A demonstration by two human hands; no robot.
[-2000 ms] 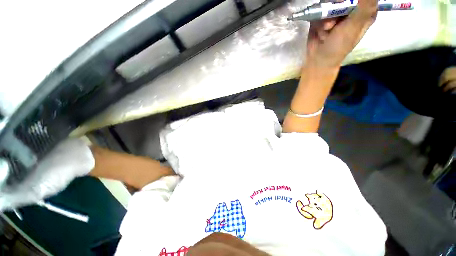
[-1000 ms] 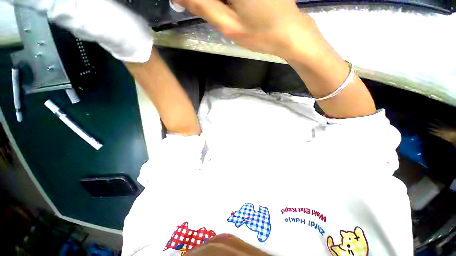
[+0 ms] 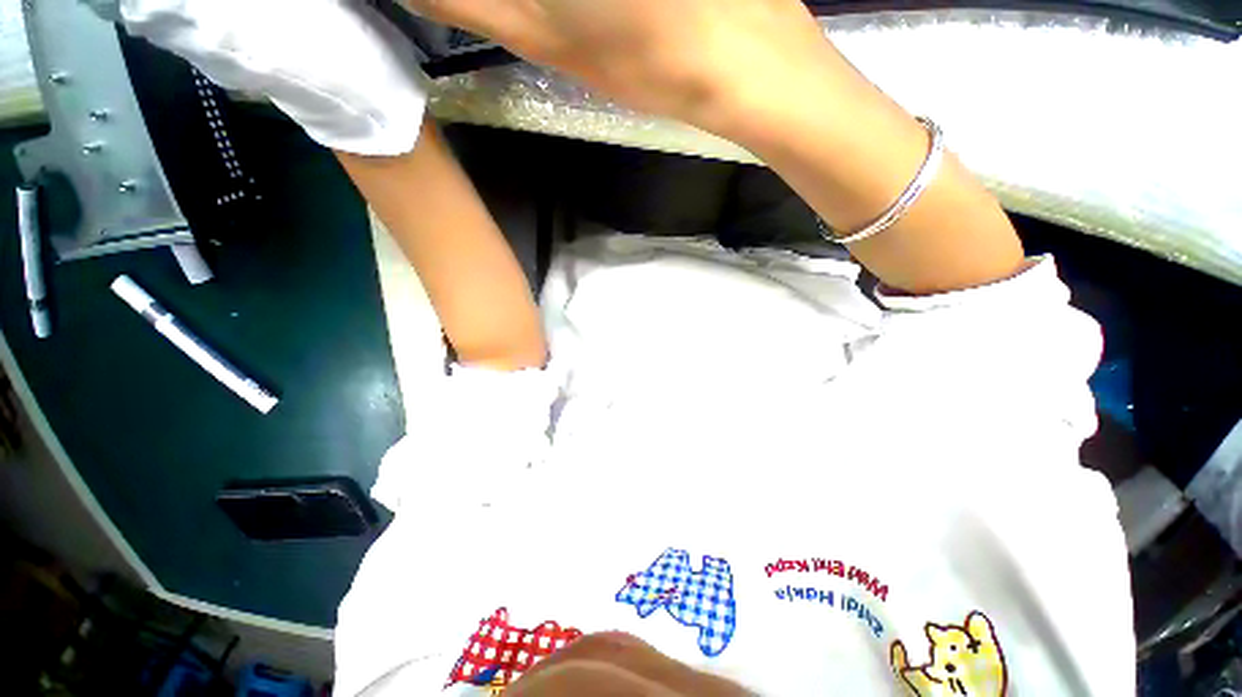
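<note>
The grey metal chassis (image 3: 102, 130) shows at the upper left, its short end with several small studs over the green side table. A black perforated strip (image 3: 225, 143) runs beside it. My left hand (image 3: 293, 61), in a white glove, lies at the chassis at the top edge; its fingers are cut off or hidden. My right hand (image 3: 620, 41), bare with a thin silvery bracelet, reaches in at the top centre over the chassis; its fingertips are cut off by the top edge. No paint marker shows in it.
The dark green side table (image 3: 313, 395) carries a white marker (image 3: 194, 343), another slim marker (image 3: 34, 259), a short white stub (image 3: 191, 262) and a black phone (image 3: 297, 508). Bubble wrap (image 3: 1090, 123) covers the bench edge. Blue objects (image 3: 279, 681) show at the bottom left.
Since two seconds ago the view and chassis have shifted, and the marker seen in my right hand is out of sight. Over the last second my right hand has moved slightly up.
</note>
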